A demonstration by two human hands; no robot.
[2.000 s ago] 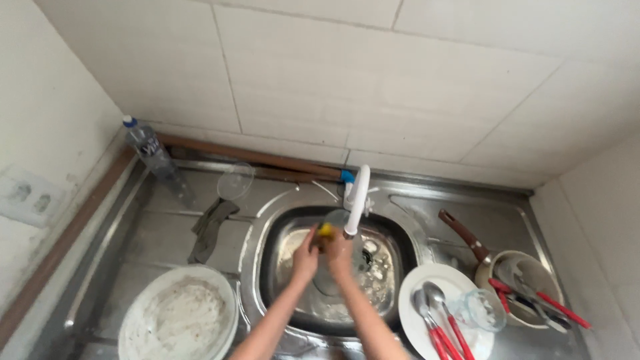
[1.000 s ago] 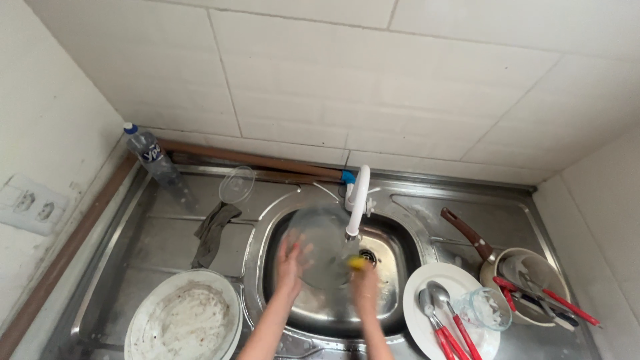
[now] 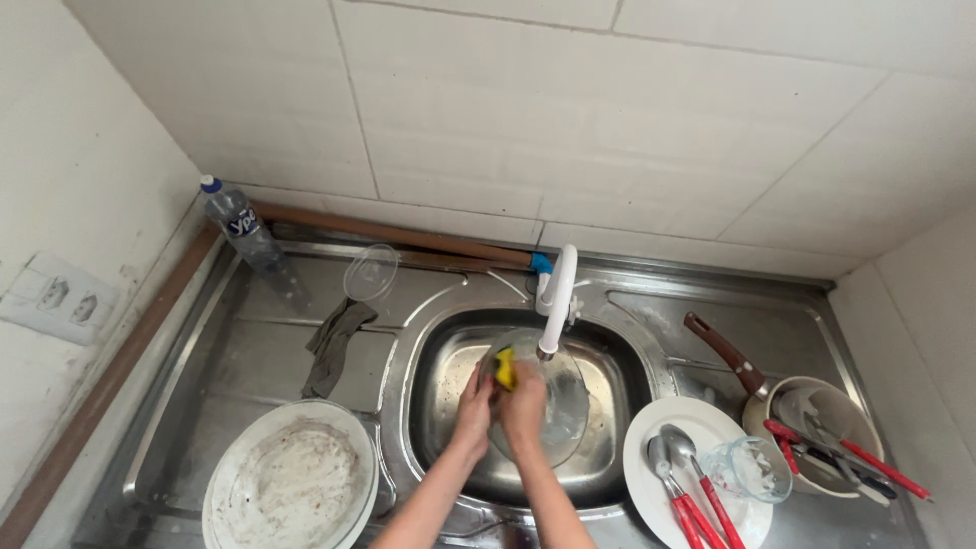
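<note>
Over the steel sink basin (image 3: pixel 610 457), my left hand (image 3: pixel 473 408) grips the left edge of a clear glass plate (image 3: pixel 568 412). My right hand (image 3: pixel 523 400), blurred, holds a yellow and dark sponge (image 3: pixel 504 367) against the plate's upper left part. Above the plate curves the white faucet (image 3: pixel 563 293); whether water runs cannot be made out. Part of the plate lies hidden behind my hands.
Stacked dirty plates (image 3: pixel 290 480), a grey cloth (image 3: pixel 335 347), a clear lid or bowl (image 3: pixel 371 273) and a detergent bottle (image 3: pixel 252 232) are left. At right are a white plate (image 3: pixel 656 427) with red-handled cutlery (image 3: pixel 709 496), a glass (image 3: pixel 751 469) and a pot (image 3: pixel 831 389) holding utensils.
My right hand with the sponge has moved left across the glass plate, from its right side toward my left hand. My left hand has shifted to the right.
</note>
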